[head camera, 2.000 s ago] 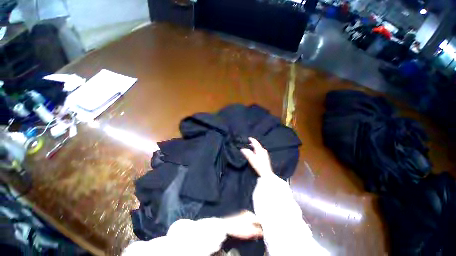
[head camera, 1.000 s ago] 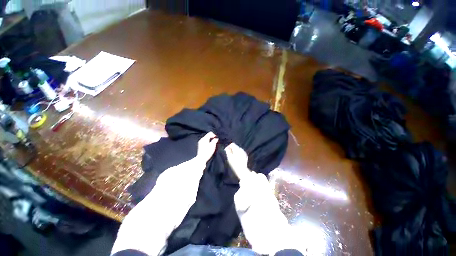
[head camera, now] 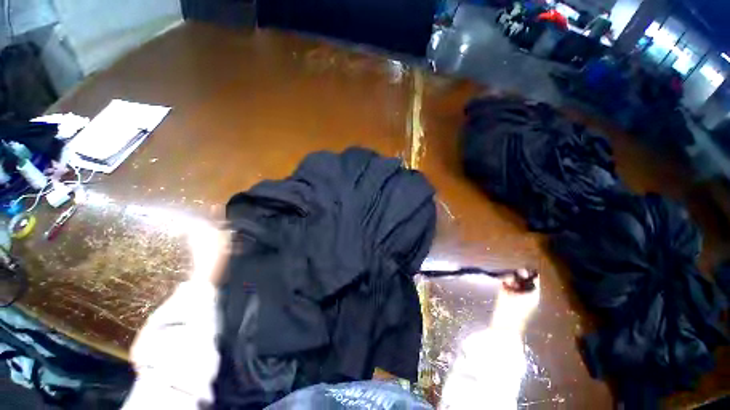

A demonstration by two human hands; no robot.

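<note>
A gathered heap of black garments (head camera: 344,232) lies on the table in front of me, its matt folds fanned at the top. My right hand (head camera: 520,290) is to the right of the heap and is closed on a narrow dark tie strip (head camera: 464,273), which runs from the heap's right edge to my fingers. My left hand (head camera: 210,248) is at the heap's left edge, blurred and overexposed; whether it holds anything cannot be told.
Two black garment bundles (head camera: 544,160) (head camera: 648,280) lie at the right. White papers (head camera: 116,136), a yellow tape roll (head camera: 22,225), a red tool (head camera: 61,222) and bottles (head camera: 32,172) are at the left. A yellowish seam (head camera: 416,120) crosses the brown table (head camera: 280,96).
My hands, together at the heap's middle one second ago, have moved apart to its two sides. The strip now shows stretched out to the right. The view has shifted right.
</note>
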